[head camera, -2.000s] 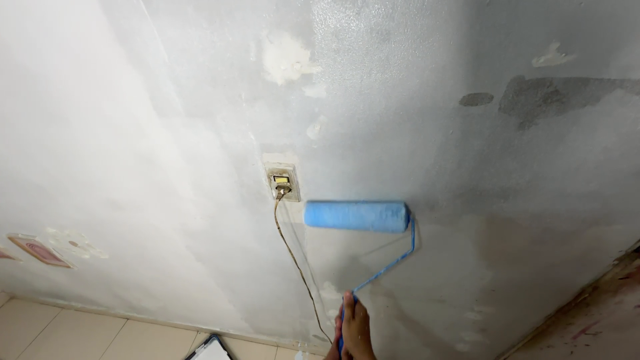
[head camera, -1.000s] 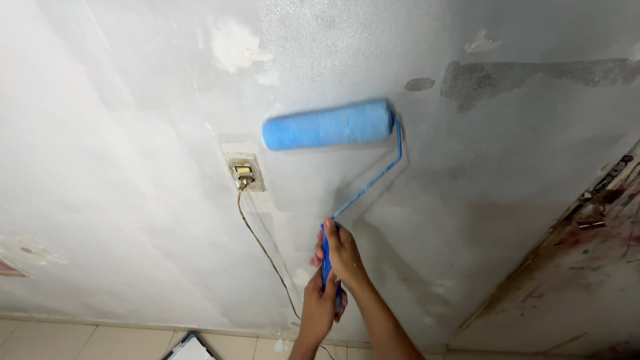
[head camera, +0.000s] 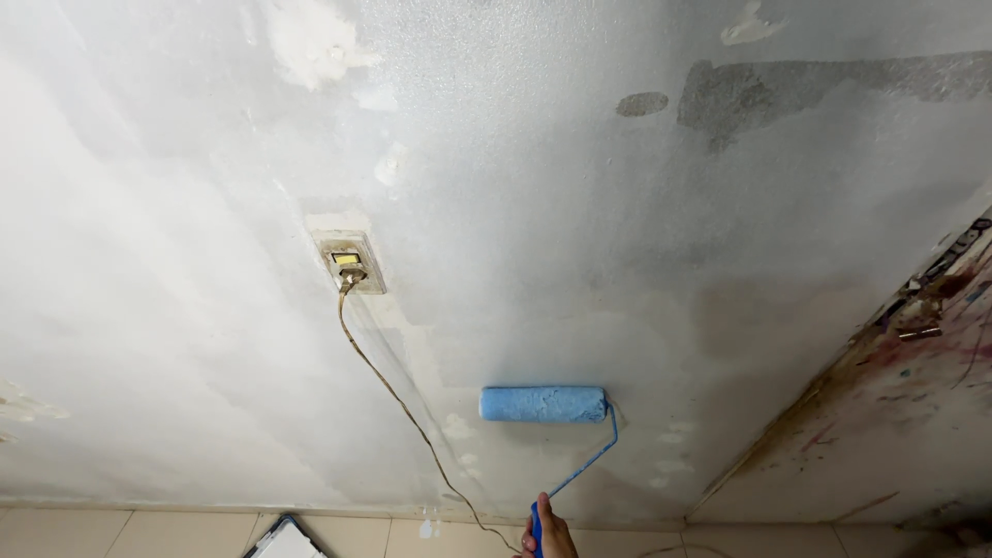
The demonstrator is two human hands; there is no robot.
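Note:
My right hand (head camera: 554,535) is closed around the blue handle (head camera: 536,527) of a paint roller at the bottom edge, right of centre. From the handle a thin blue frame (head camera: 585,463) bends up to the blue roller cover (head camera: 542,404), which lies level against the grey-white wall (head camera: 496,310). Of my left hand at most a sliver shows at the bottom edge, beside the handle; its grip is hidden. Up and to the left of the roller is a wall outlet (head camera: 372,267) with a plug in it. The plug's brown cord (head camera: 403,403) runs down to near my right hand.
Pale filler patches (head camera: 314,46) and a dark grey patch (head camera: 728,101) mark the upper wall. A stained panel (head camera: 876,434) with a rough edge stands at the right. On the tiled floor (head camera: 70,533), at the wall's foot, lies a white, dark-edged object (head camera: 287,540).
The roller has gone up the wall from two seconds ago to one second ago, then down to below the outlet. Both hands showed on the handle one second ago; they have since moved down.

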